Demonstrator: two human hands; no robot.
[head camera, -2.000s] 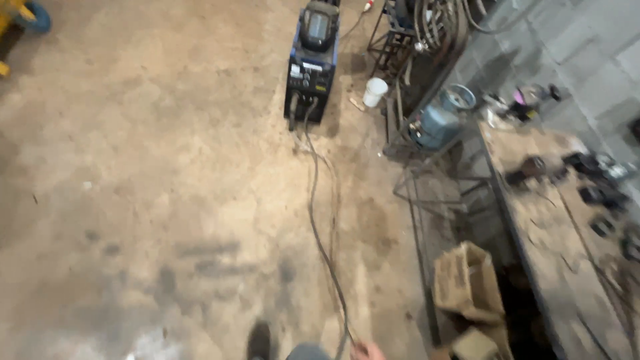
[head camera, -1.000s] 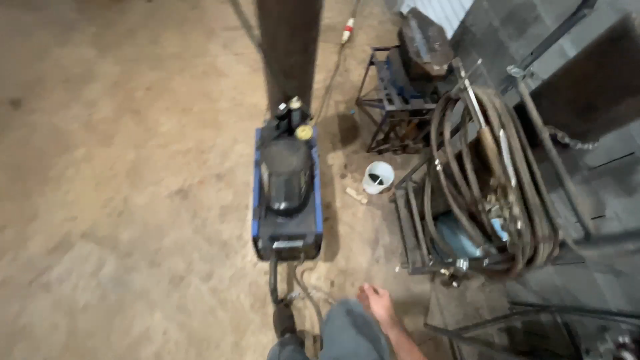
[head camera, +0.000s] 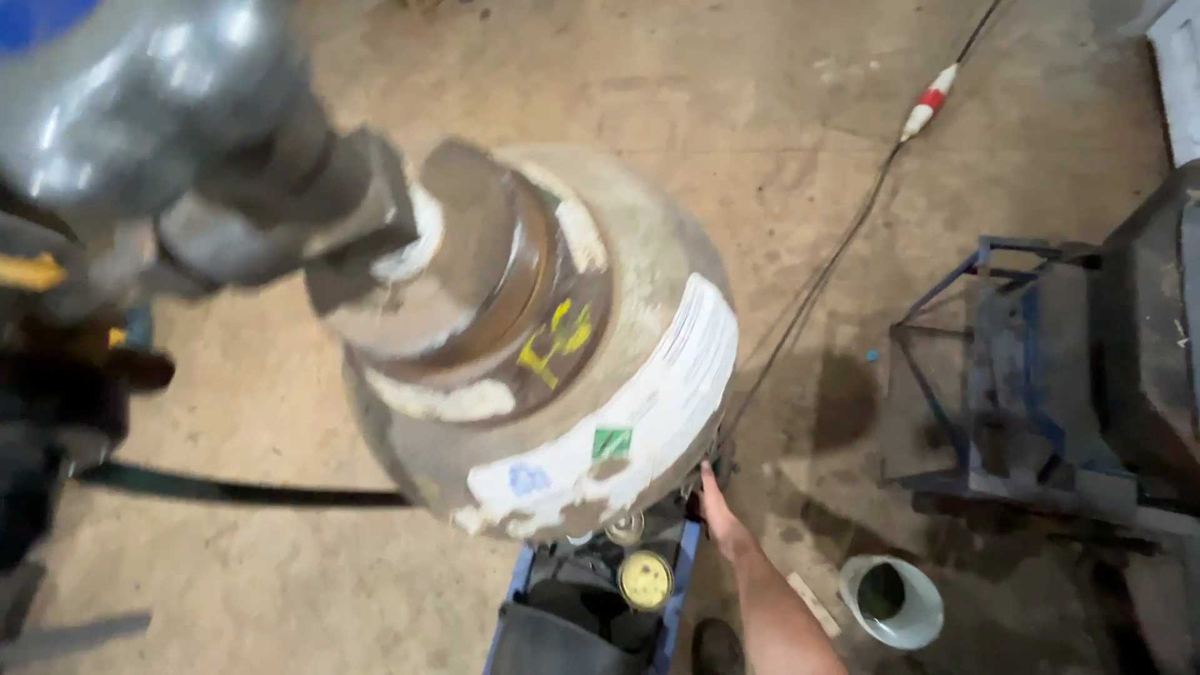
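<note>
A large gas cylinder (head camera: 647, 244) fills the middle of the view, its shoulder bearing a worn white label and yellow paint marks. Its metal valve (head camera: 356, 206) and a blurred regulator fitting (head camera: 187, 103) rise at the upper left. My right hand (head camera: 715, 506) reaches down beside the cylinder's lower right side, above the machine's edge; its fingertips are partly hidden, so a hold cannot be told. Below the cylinder is the blue and black welding machine (head camera: 687, 581), with a dark welding helmet (head camera: 562, 642) and a round yellow-topped tin (head camera: 646, 579) on it. My left hand is out of view.
A white bucket (head camera: 923, 609) stands on the floor at the lower right, beside a pale strip (head camera: 814, 605). A blue metal frame stand (head camera: 952, 412) is at the right. A cable with a red and white connector (head camera: 930, 101) crosses the floor. A dark hose (head camera: 253, 490) runs left from the cylinder.
The view has moved forward to the far end of the welding machine, over the cylinder. My right hand, over the floor near my knee before, is now beside the cylinder.
</note>
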